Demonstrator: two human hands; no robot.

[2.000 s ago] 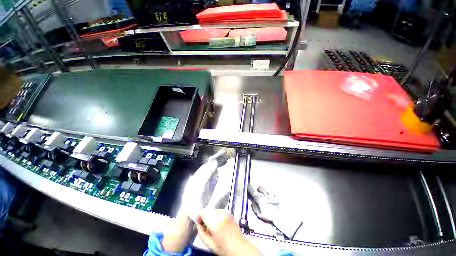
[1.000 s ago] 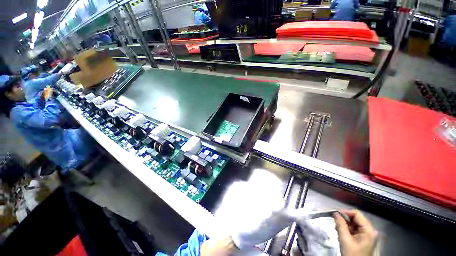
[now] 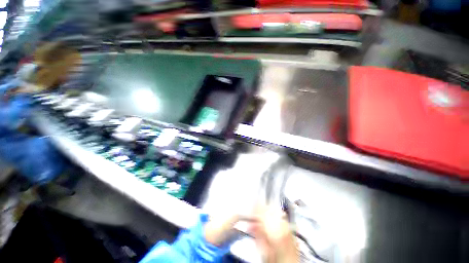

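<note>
The frame is blurred. My left hand (image 3: 239, 182) wears a white glove, washed out by glare, over the metal bed at lower centre; its finger shape is unclear. My right hand (image 3: 275, 231) is bare and is at my left wrist, its fingers against the glove's cuff. A grey-white glove (image 3: 308, 223) appears to lie on the bright metal just right of my right hand, its edges unclear. My blue left sleeve (image 3: 190, 244) shows at the bottom.
Populated circuit boards (image 3: 167, 159) line the left. A black tray (image 3: 221, 108) with a small green board sits on the green mat (image 3: 128, 77). Red sheets (image 3: 401, 118) lie right, beyond the conveyor rail (image 3: 303, 146). A person in blue (image 3: 31, 138) is at far left.
The view has swung right, then left, then partly back right. My right hand has moved from the loose glove to my left wrist.
</note>
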